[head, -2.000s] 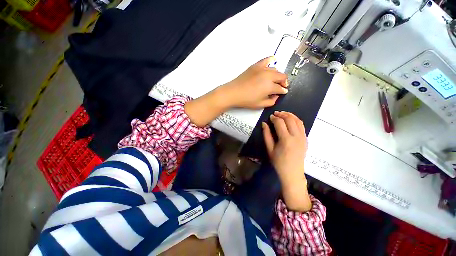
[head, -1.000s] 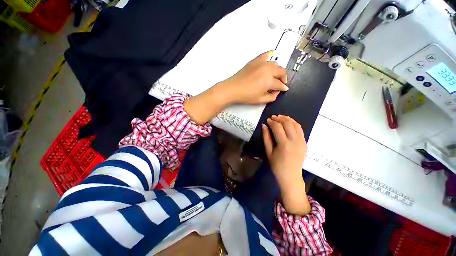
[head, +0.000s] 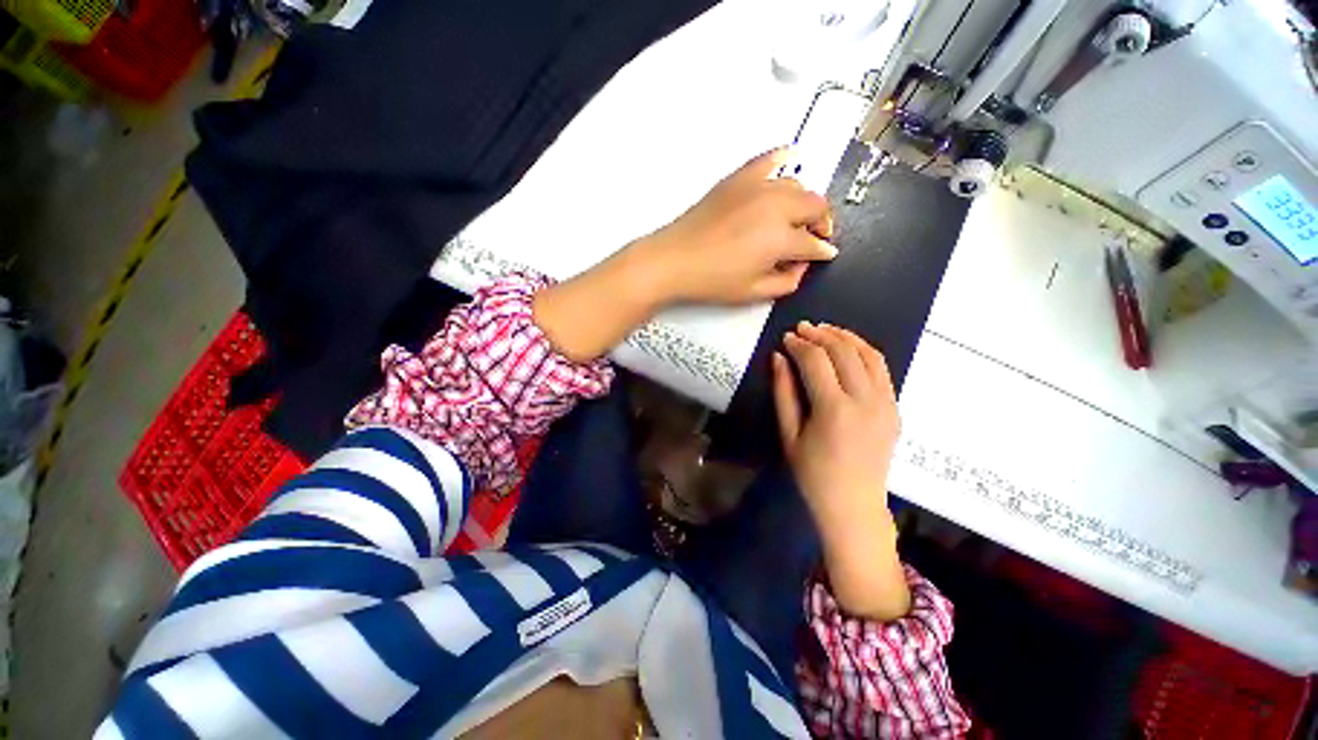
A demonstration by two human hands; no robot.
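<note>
A black fabric panel (head: 886, 268) lies under the presser foot (head: 867, 177) of the white sewing machine (head: 1214, 87). Its lower end hangs over the table's front edge. My left hand (head: 744, 239) holds the panel's left edge just below the presser foot, thumb and fingertips together. My right hand (head: 841, 412) rests on the panel nearer the table edge, fingers bent and fingertips on the cloth. The needle tip is too small to make out.
A large black fabric heap (head: 390, 174) covers the table's left part. Red-handled snips (head: 1127, 318) lie right of the panel. A purple bundle (head: 1272, 477) is at the right end. A red crate (head: 210, 448) stands below left. A printed ruler (head: 1055, 521) runs along the front edge.
My right hand has shifted slightly to the right on the panel over the last second. My left hand has stayed nearly in place at the edge.
</note>
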